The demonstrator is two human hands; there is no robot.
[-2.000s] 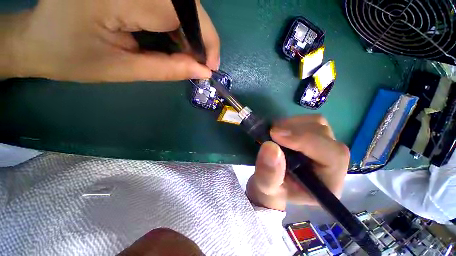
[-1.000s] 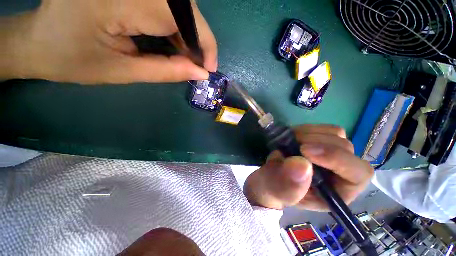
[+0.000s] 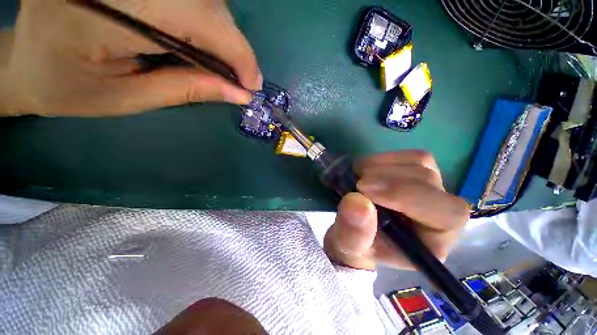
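A black device housing with a circuit board [image 3: 256,122] lies open side up on the green mat. Its small battery [image 3: 290,144], white with yellow edges, lies at its lower right, partly behind the soldering iron. My left hand [image 3: 144,59] grips dark tweezers [image 3: 167,40] at the housing's upper left; fingertips hide their tips. My right hand [image 3: 399,203] holds the black soldering iron [image 3: 338,175]. The iron's silver shaft points up-left over the board. Whether its tip touches is too small to tell.
Two more housings [image 3: 381,34], [image 3: 404,111] with batteries lie right of centre. A fan with a round grille [image 3: 524,19] is at top right. A blue box [image 3: 501,154] and a black taped object [image 3: 568,137] stand at right. A white sleeve [image 3: 556,239] shows at lower right.
The iron moved away from the board, then back over it, up-left. The tweezers now lie flatter, slanting from the upper left. The housings and fan appear slightly higher in view.
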